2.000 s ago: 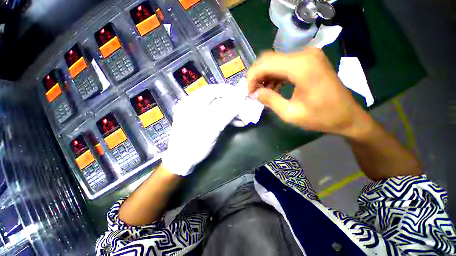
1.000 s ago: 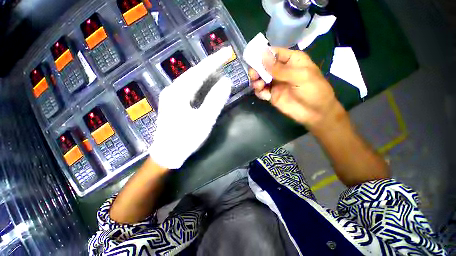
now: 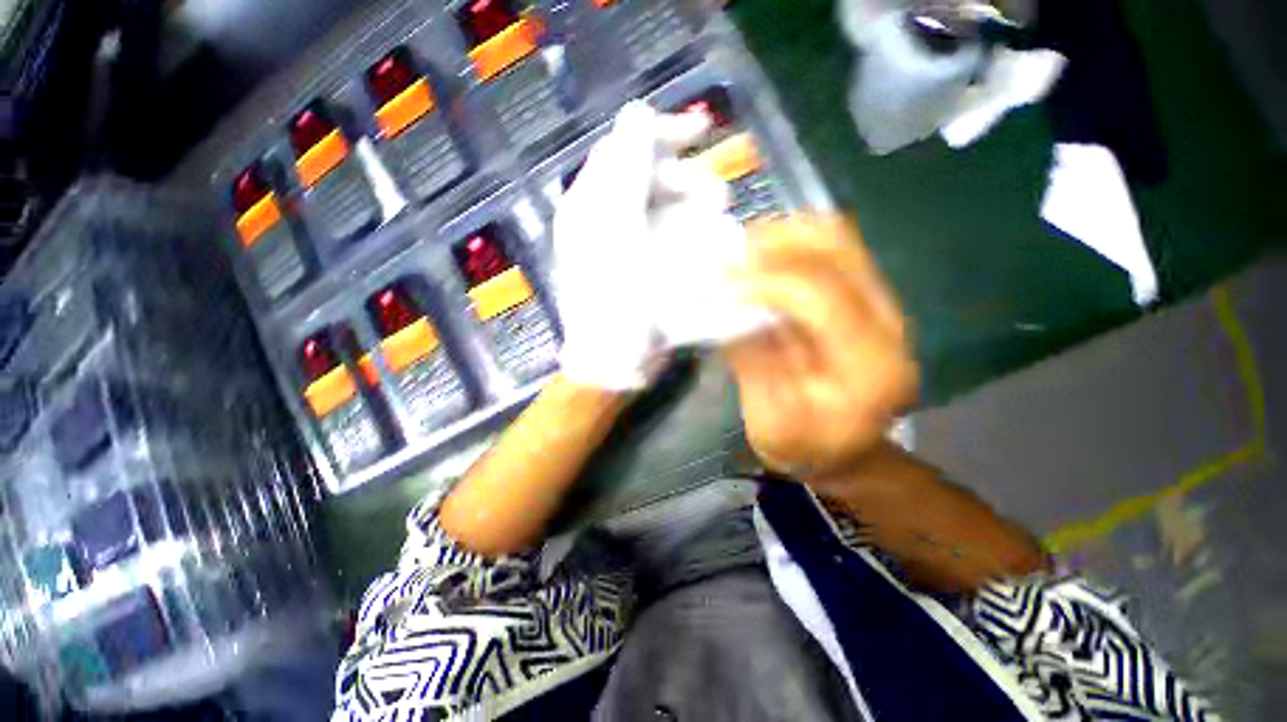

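Note:
My left hand (image 3: 607, 261), in a white glove, is over the lower row of the clear phone tray (image 3: 402, 463), near its right end. My bare right hand (image 3: 822, 346) meets it from the right, fingers curled on a white wiping cloth (image 3: 695, 275). Glove and cloth blur into one white patch, so whether my left fingers also grip the cloth cannot be told. Keypad phones with red tops and orange bands lie in the pockets; one phone (image 3: 494, 289) is left of the glove. The hands hide part of the tray.
A tall clear stack of filled trays (image 3: 99, 466) stands at left. On the green mat (image 3: 939, 268) at right are a whitish bottle (image 3: 903, 85) with a metal top, loose white pieces (image 3: 1104, 219) and a dark item. Grey floor with yellow lines lies beyond.
My right hand has moved the cloth against my gloved hand, after holding it apart a second ago. The view has shifted, showing more of the stack at left.

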